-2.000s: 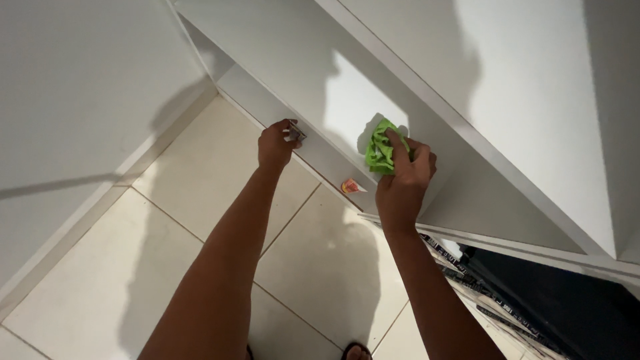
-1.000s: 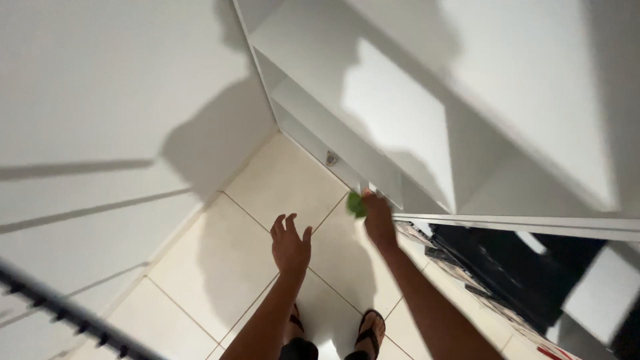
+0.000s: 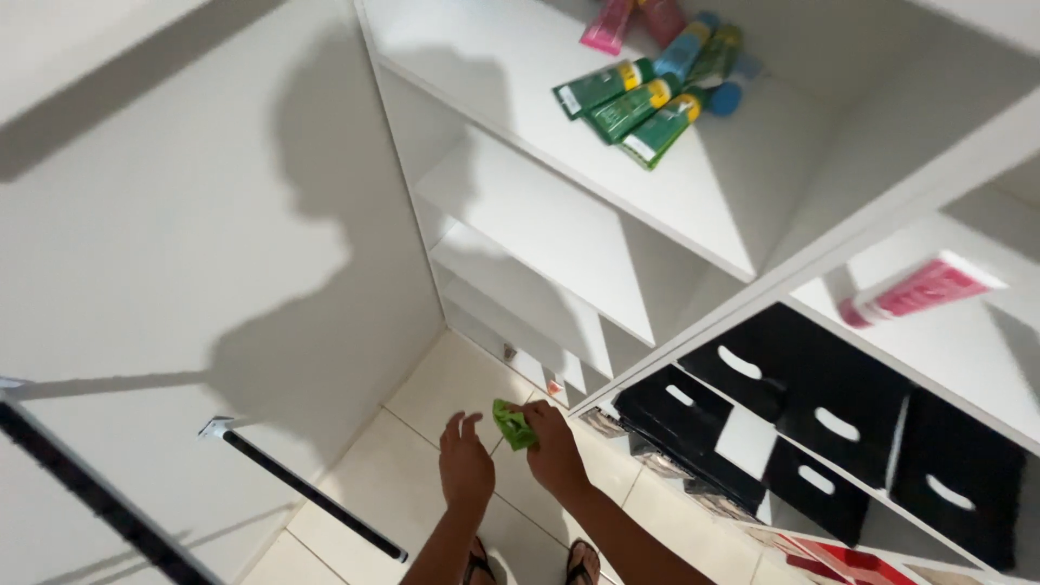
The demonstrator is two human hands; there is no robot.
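My right hand (image 3: 554, 443) grips a crumpled green cloth (image 3: 513, 424) above the tiled floor. Just left of the cloth is my left hand (image 3: 467, 459), its fingers apart and nothing in them. Beyond both hands, on the bottom shelf of the white shelving unit (image 3: 520, 154), lie a small dark-and-light item (image 3: 509, 353) and a small orange-and-white item (image 3: 555, 387); what they are cannot be told. Green tubes with yellow parts (image 3: 634, 106) lie on an upper shelf, beside blue and pink ones.
A pink tube (image 3: 922, 290) lies in the right-hand section, above black bins with cut-out handles (image 3: 837, 424). Black rods (image 3: 313, 493) stick out at the left near the white wall (image 3: 146, 268). My sandalled feet stand on the floor tiles (image 3: 406, 455).
Both hands have come away from the low shelf, the right still with the green cloth. My left hand, at a small item two seconds ago, is now off it. The view has shifted to show upper shelves.
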